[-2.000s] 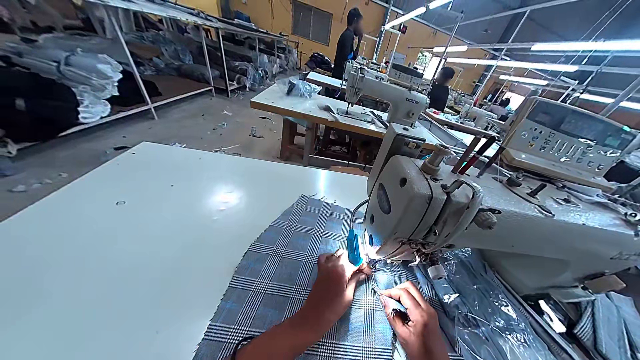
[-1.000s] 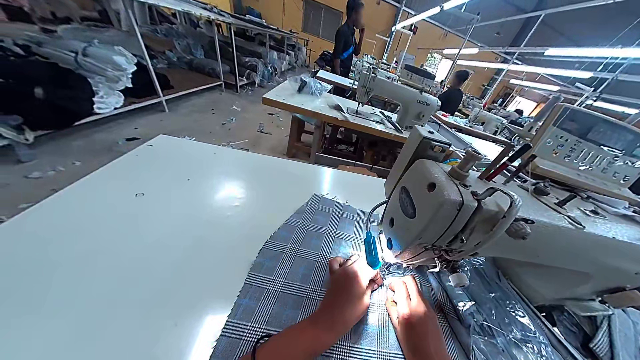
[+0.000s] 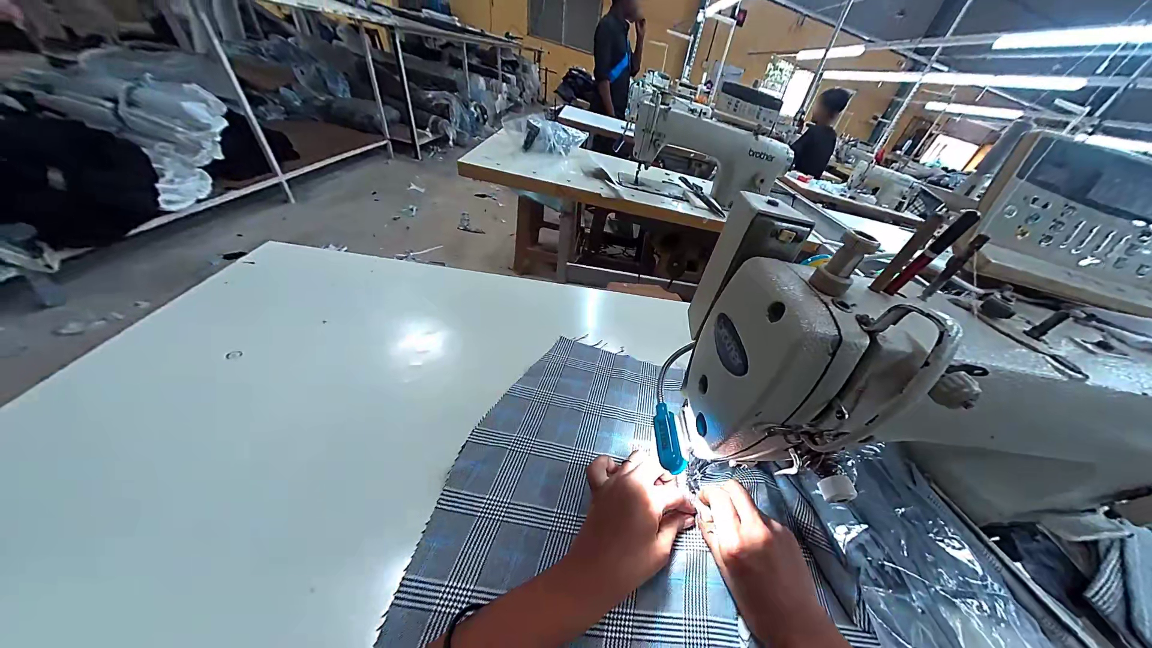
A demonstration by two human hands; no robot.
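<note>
Grey plaid fabric (image 3: 531, 468) lies flat on the white sewing table (image 3: 225, 432) and runs under the head of an industrial sewing machine (image 3: 765, 351). Beside the needle area a blue lamp (image 3: 668, 438) on a bent stalk lights the cloth. My left hand (image 3: 634, 513) pinches the fabric just in front of the needle, its fingertips bunched. Close by on the right, my right hand (image 3: 742, 535) has its fingertips on the same cloth, nearly touching the left thumb. The presser foot and the needle are hidden by glare and fingers.
Clear plastic sheeting (image 3: 936, 549) lies right of the fabric. Tools with red and black handles (image 3: 931, 252) stand on the machine, near a control panel (image 3: 1071, 216). Ahead is another sewing machine (image 3: 711, 144) on a table, with people beyond. Shelves of wrapped rolls (image 3: 153, 117) stand at the left.
Two seconds ago my right hand held a small metal tool by the needle; none shows in it now. Its fingers have moved onto the cloth beside my left hand.
</note>
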